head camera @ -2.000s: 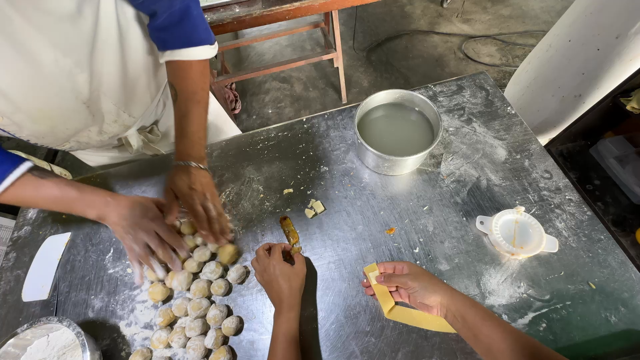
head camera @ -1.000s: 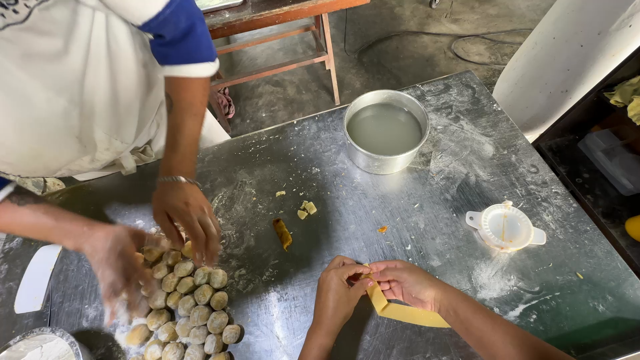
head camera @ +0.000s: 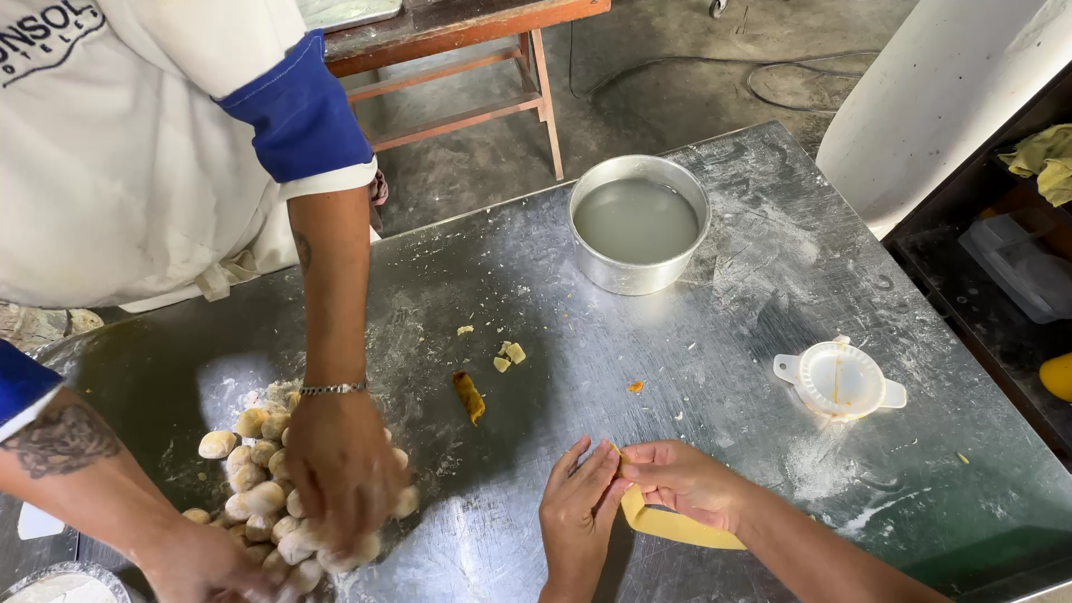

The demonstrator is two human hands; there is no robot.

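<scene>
My left hand (head camera: 578, 511) and my right hand (head camera: 682, 481) meet over the metal table, fingertips together on one end of a yellow dough strip (head camera: 682, 529). The strip loops below my right hand and passes under its wrist. What lies between the fingertips is mostly hidden. Up and left of my hands is a brown, oily piece of filling (head camera: 468, 398), with pale crumbled chunks (head camera: 509, 356) beside it. A small orange scrap (head camera: 636, 387) lies just above my hands. To the right sits a white plastic dumpling press (head camera: 840, 381) with orange smears.
A round metal pan (head camera: 639, 224) of cloudy liquid stands near the far edge. At left, a co-worker's hands (head camera: 347, 469) are over many floured dough balls (head camera: 266, 498). A bowl of white powder (head camera: 67, 584) and a white scraper (head camera: 38, 521) are at lower left. A white column rises beyond the table.
My left hand has moved right from beside the brown piece to meet my right hand at the strip's end. The brown piece now lies free. The co-worker's hands have shifted among the dough balls.
</scene>
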